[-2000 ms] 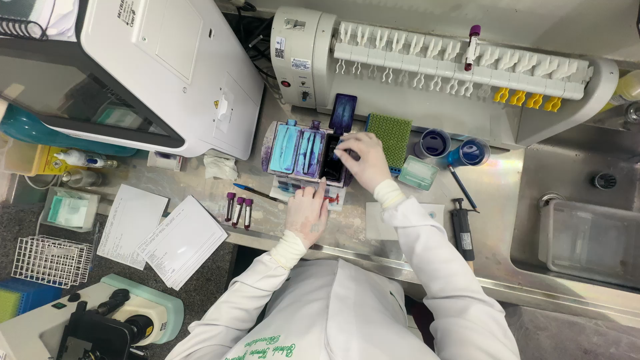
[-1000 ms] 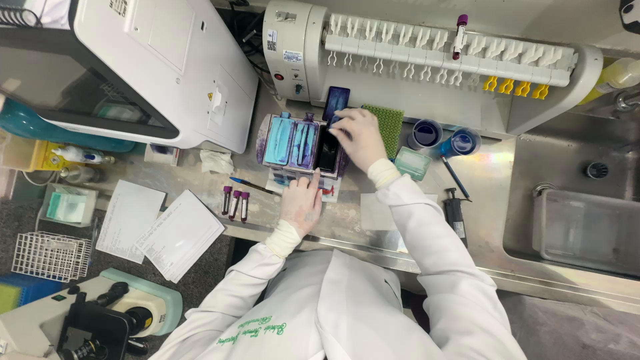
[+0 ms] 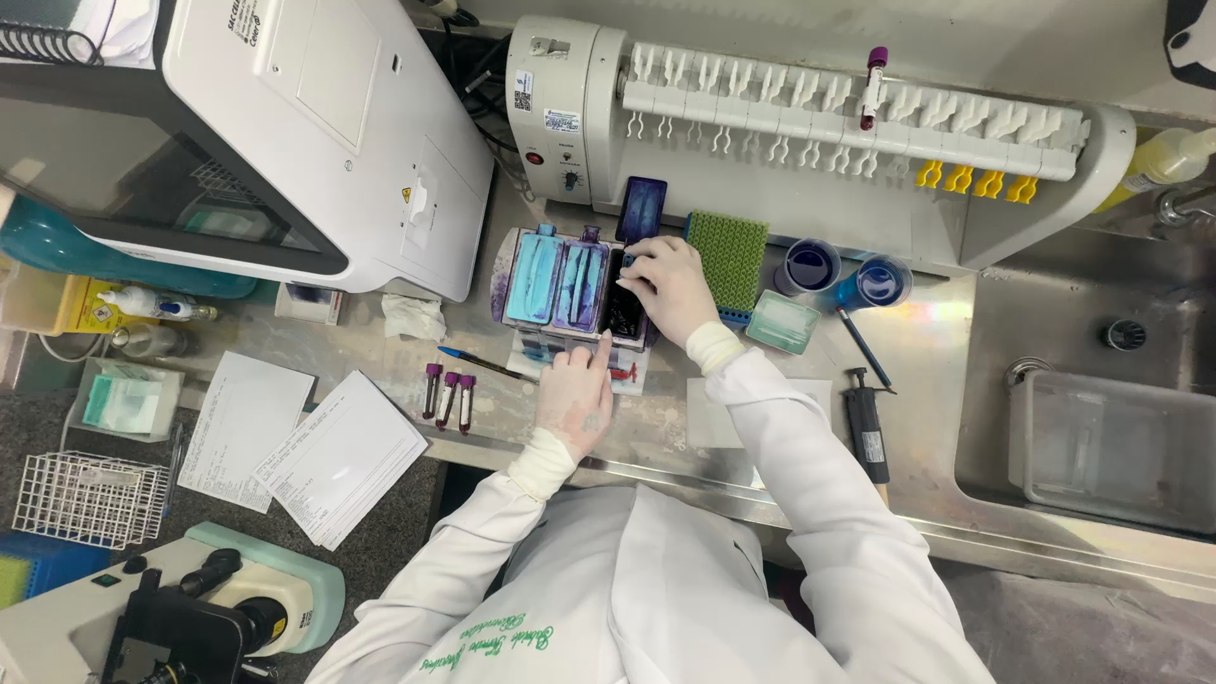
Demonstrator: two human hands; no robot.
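Observation:
A stained tray of staining jars (image 3: 501, 285) stands on the steel bench. Its left jar (image 3: 535, 278) has a light-blue lid, the middle jar (image 3: 579, 285) a purple-and-blue one, and the right jar (image 3: 624, 309) is uncovered, with dark contents. Behind it leans a dark-blue lid (image 3: 641, 209). My gloved right hand (image 3: 670, 290) is over the right jar, fingers bent together at its upper part; whether they grip anything is hidden. My gloved left hand (image 3: 576, 399) rests in front of the tray, index finger extended to the right jar's near edge, with nothing seen in it.
A tube mixer (image 3: 836, 114) stands behind. To the right are a green rack (image 3: 727, 261), cups of blue liquid (image 3: 807, 266), a pipette-like tool (image 3: 865, 427) and a sink (image 3: 988, 399). Several purple-capped blood tubes (image 3: 446, 399), a pen (image 3: 486, 364), papers (image 3: 342, 456) and a microscope (image 3: 256, 589) lie leftward.

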